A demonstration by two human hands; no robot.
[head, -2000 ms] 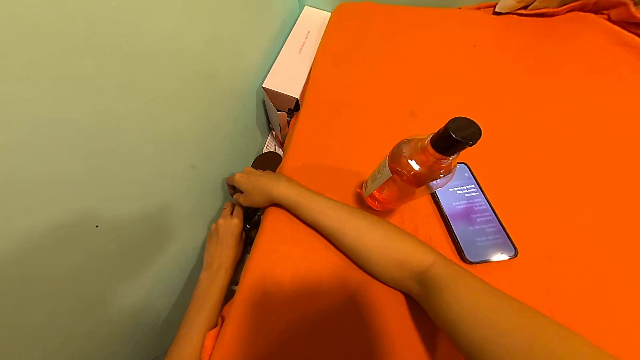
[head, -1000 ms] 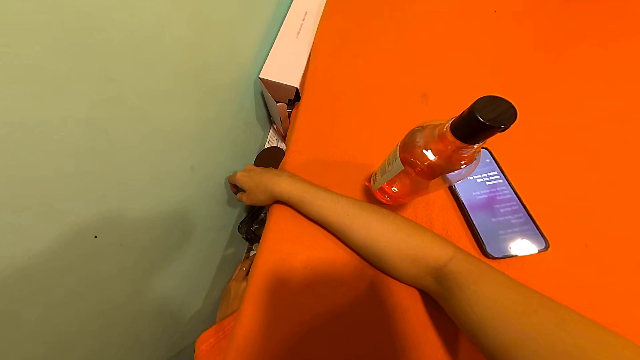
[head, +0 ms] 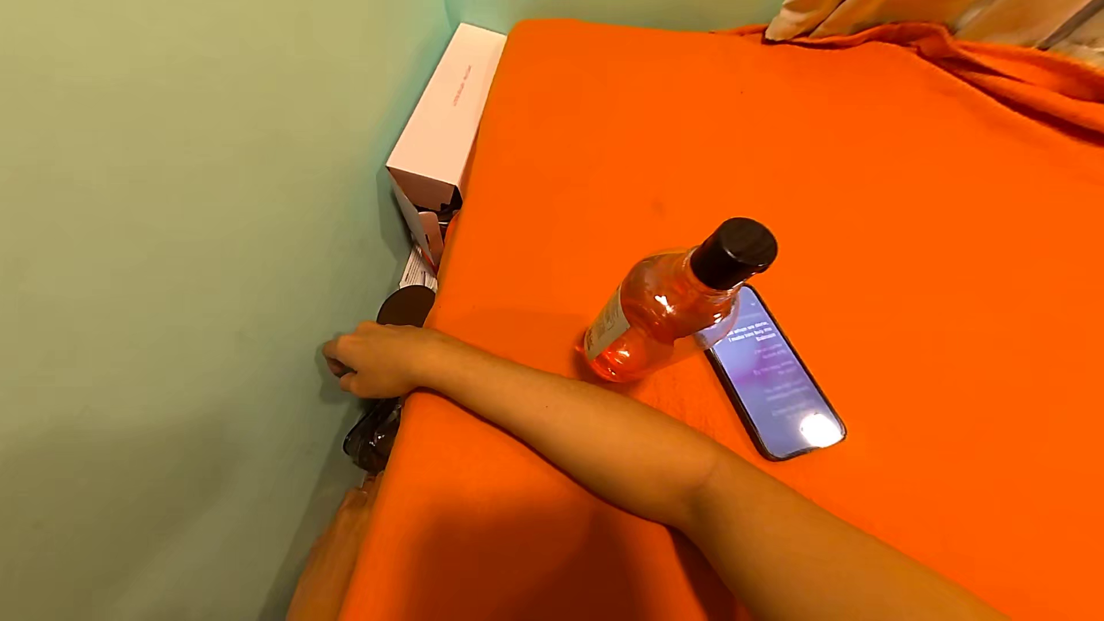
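Observation:
My right hand (head: 379, 359) rests at the left edge of the orange cloth (head: 535, 483), against the wall, its fingers curled; what they hold, if anything, cannot be made out. Just behind it is a dark round object (head: 406, 306), and below it a dark glossy item (head: 376, 437) sits in the gap. My left hand (head: 355, 500) reaches down into that gap, mostly hidden by the cloth edge near the dark item. A clear bottle of pinkish-red liquid with a black cap (head: 642, 319) stands on the cloth beside my right forearm. Next to it lies a lit smartphone (head: 780, 388).
A pale box (head: 448, 103) with an open lower end stands between the wall (head: 172, 259) and the cloth's edge. Bunched orange cloth (head: 966, 73) and a light curtain or fabric (head: 992, 21) lie at the far right.
My left hand has moved down from beside my right hand, deeper into the gap by the wall. My right hand has stayed at the edge.

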